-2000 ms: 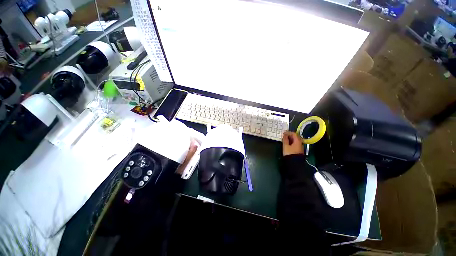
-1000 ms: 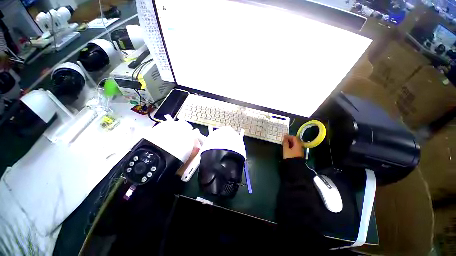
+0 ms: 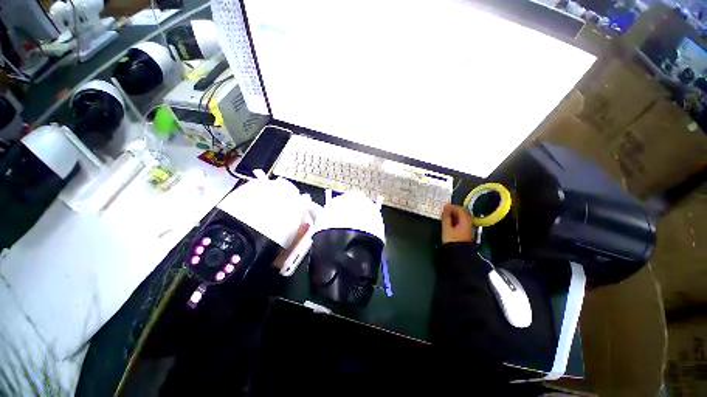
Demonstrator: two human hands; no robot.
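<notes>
My left hand (image 3: 298,242), partly hidden, is closed on a white dome camera (image 3: 260,206) at its bracket plate. The camera's black lens face (image 3: 219,255) points up, with pink-lit LEDs around the lens. A second dome camera (image 3: 346,260) stands beside it, black ball toward me. My right hand (image 3: 457,225) is at the right end of the off-white keyboard (image 3: 360,174), with its fingers curled; its fingertips are too small to read clearly. A blue-purple stick (image 3: 387,273) lies right of the second camera.
A large glaring monitor (image 3: 411,70) stands behind the keyboard. Yellow tape (image 3: 501,205), a white mouse (image 3: 510,298) and a bulky black box (image 3: 585,213) are at right. A dark smartphone (image 3: 264,150) lies left of the keyboard. More dome cameras (image 3: 98,110) line the left bench.
The LEDs around the held camera's lens now glow pink; they looked white before. The lens face has tilted slightly, and the head view has shifted a little. My right hand stays by the keyboard.
</notes>
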